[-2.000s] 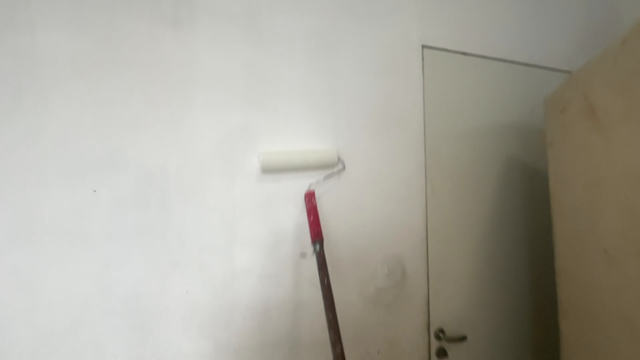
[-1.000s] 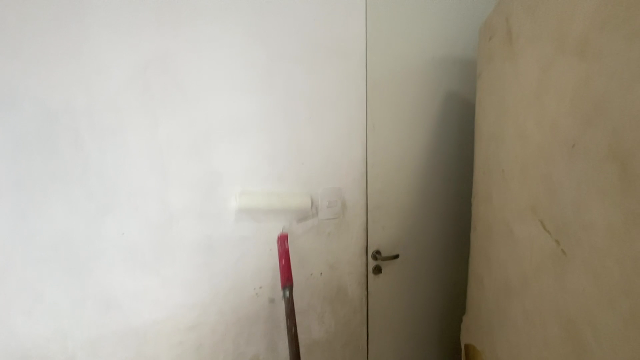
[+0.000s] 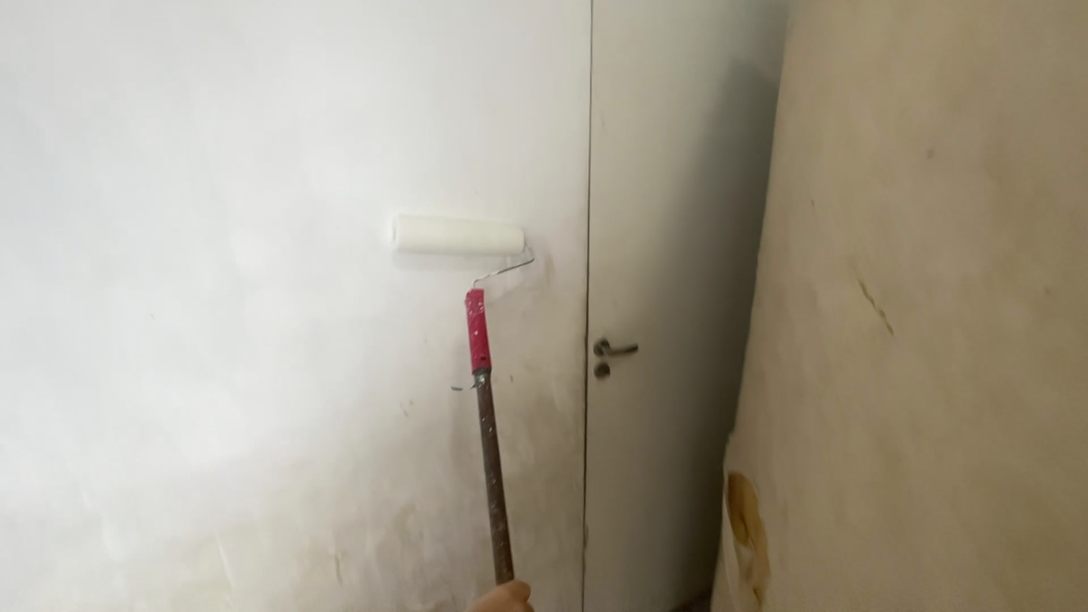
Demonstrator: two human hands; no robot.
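Note:
My left hand (image 3: 501, 597), only partly in view at the bottom edge, is closed around a brown, paint-spotted pole (image 3: 493, 484). Fixed to the pole's upper end is a red roller handle (image 3: 478, 331), flecked with paint. From it a bent wire frame (image 3: 506, 270) leads to a pale paint roller sleeve (image 3: 459, 235), which lies level against the white wall (image 3: 212, 255), left of the door. My right hand is out of view.
A pale door (image 3: 646, 212) with a metal lever handle (image 3: 616, 348) stands right of the roller. Nearer, a stained beige surface (image 3: 918, 255) fills the right side, its lower left edge damaged. Brownish patches mark the lower wall.
The roller has moved down the wall, from above the level of the door handle's surroundings toward it. The view has tilted down and turned right. My left hand has come into view.

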